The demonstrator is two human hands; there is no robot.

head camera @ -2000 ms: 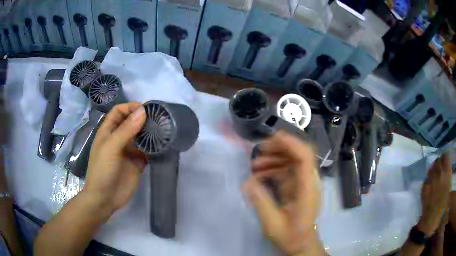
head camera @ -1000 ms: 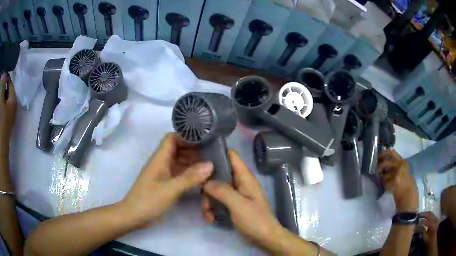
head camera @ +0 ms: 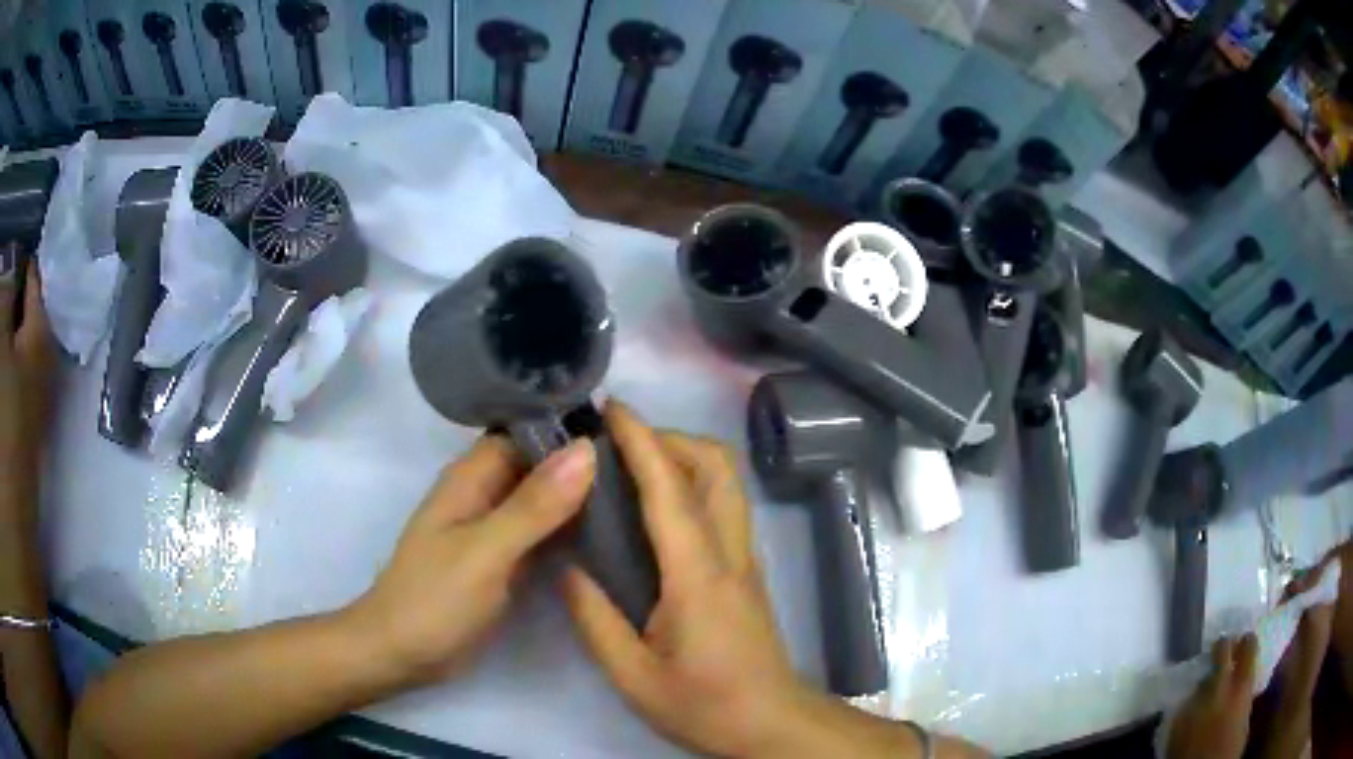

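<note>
A dark grey handheld fan (head camera: pixel 512 334) is held up above the white table in front of me. Its open front outlet faces up towards me and its handle slants down to the right. My left hand (head camera: pixel 482 549) grips the upper handle, with the thumb near the dark oval on it. My right hand (head camera: pixel 683 593) is wrapped around the handle lower down; the handle's lower end is partly hidden by the hands.
Fans with white wrapping sheets (head camera: pixel 201 282) lie at left. Several grey fans (head camera: pixel 846 564) and a white spoked part (head camera: pixel 873 274) lie at right. Retail boxes (head camera: pixel 646 82) stand along the back. Another person's hand (head camera: pixel 1254 690) is at lower right, another arm (head camera: pixel 22 489) at far left.
The held fan has turned from its rear grille to its open front outlet and moved slightly left. Both hands stay on it. At right, the other person's hand moved lower and fans there shifted.
</note>
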